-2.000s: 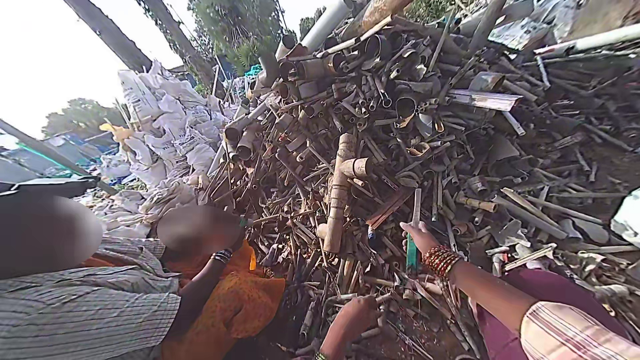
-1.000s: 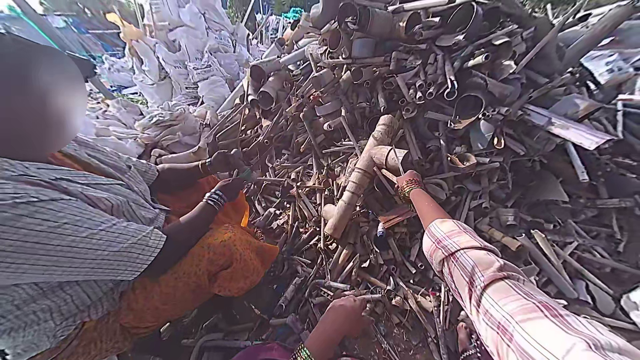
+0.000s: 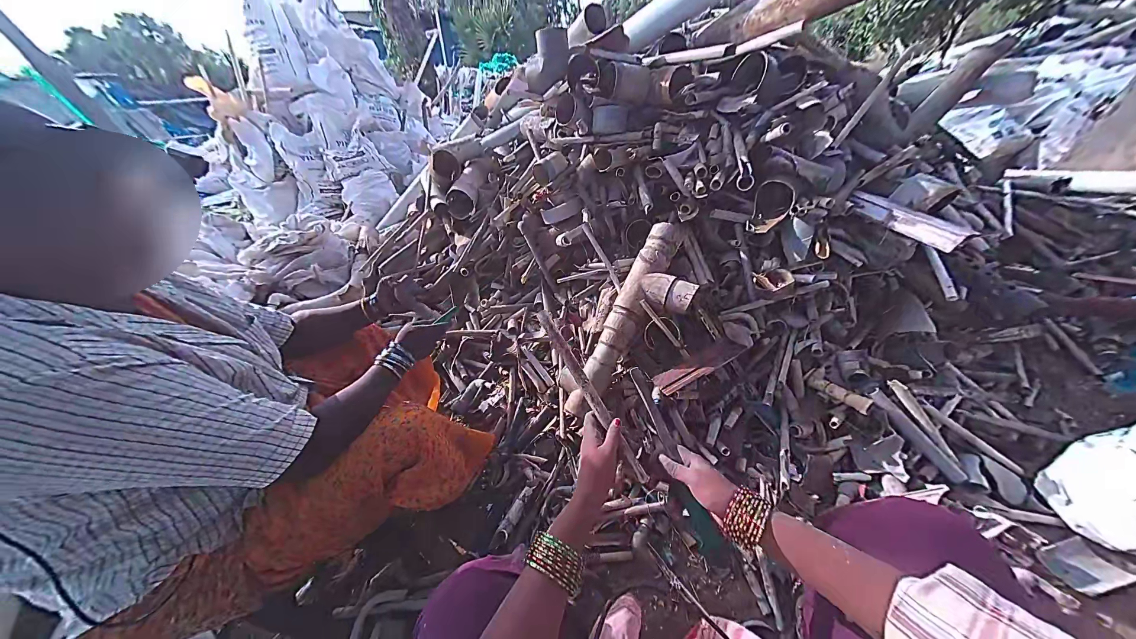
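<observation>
My left hand (image 3: 596, 457), with several bangles at the wrist, is at the lower middle, its fingers at a long thin brown pipe or stick (image 3: 577, 373) that slants up to the left. Just right of it, my right hand (image 3: 701, 479) grips the lower end of a dark narrow strip (image 3: 654, 408). A green item (image 3: 701, 531) shows below my right hand; its kind is unclear. Beyond both hands a thick dusty pipe with a side branch (image 3: 626, 324) lies slanted on the heap. Mixed scrap pipes (image 3: 763, 355) surround it.
A person in a striped shirt (image 3: 142, 426) sits close at the left, hands (image 3: 417, 328) over the heap's edge. White sacks (image 3: 328, 151) are piled behind. Large pipes (image 3: 630, 84) top the heap. A white sheet or sack (image 3: 1096, 484) lies at the right edge.
My right hand has moved from the branched pipe back beside my left hand and now has a dark strip. My left hand has risen to a long thin piece. The view has shifted.
</observation>
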